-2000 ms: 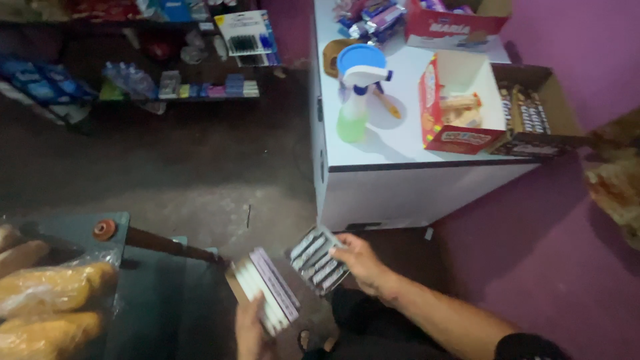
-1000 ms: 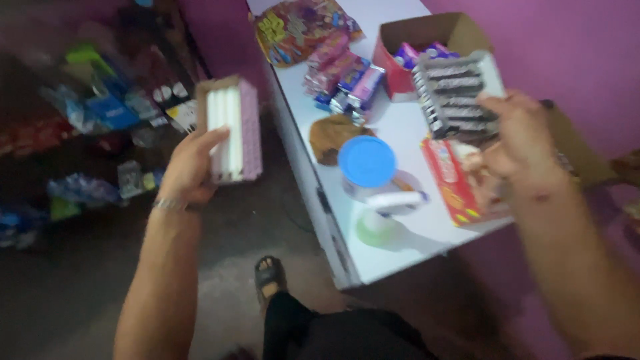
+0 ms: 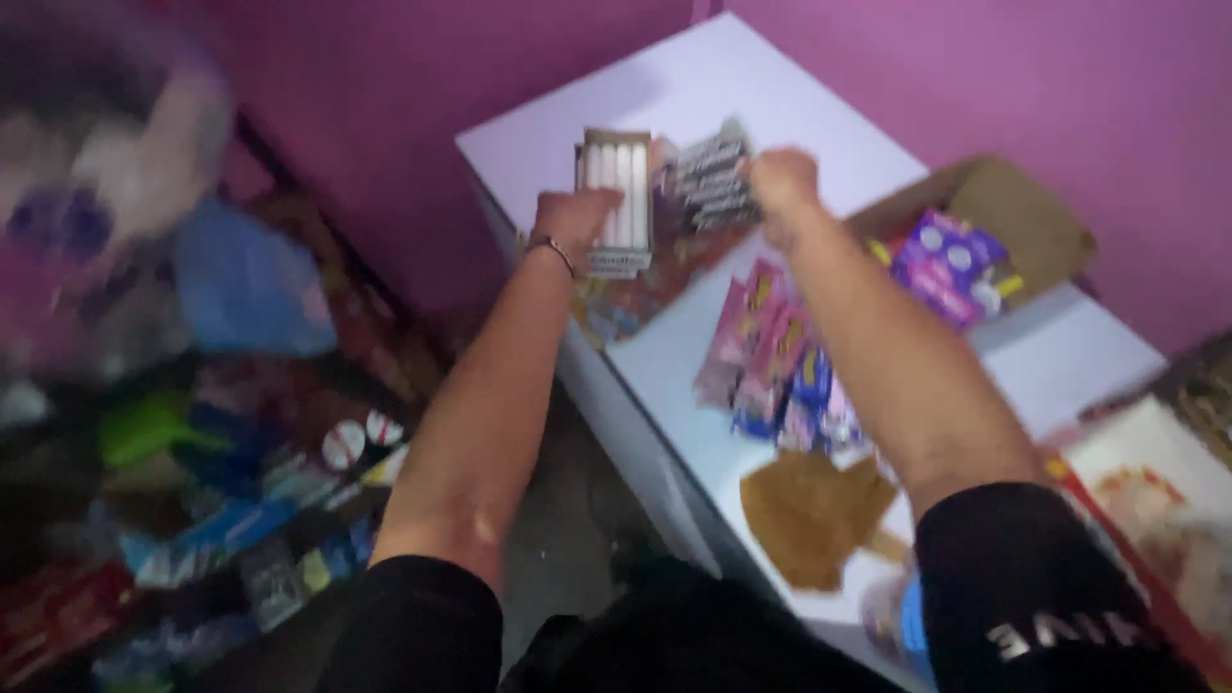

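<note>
My left hand (image 3: 577,223) grips an open cardboard box of white candles (image 3: 630,192) near the far end of a white counter top (image 3: 674,87). To its right, my right hand (image 3: 784,188) holds a flat pack of dark-and-silver striped items (image 3: 714,178) by its right edge; blur hides what they are. Both packs are over a colourful printed sheet (image 3: 664,279) on the counter, and whether they touch it cannot be told. Pink and blue wrapped packets (image 3: 770,337) lie nearer me, beside my right forearm.
An open carton with purple packets (image 3: 948,260) stands right of my right forearm. Nearer are a brown piece (image 3: 813,515), a blue lid (image 3: 912,616) partly behind my sleeve, and a red-edged box (image 3: 1145,481). Shelved goods (image 3: 212,529) fill the left; a purple wall (image 3: 1039,77) backs the counter.
The candle box and the striped pack, apart on either side one second ago, are now close together over the counter's far end. Both remain in my hands. The view has turned toward that end.
</note>
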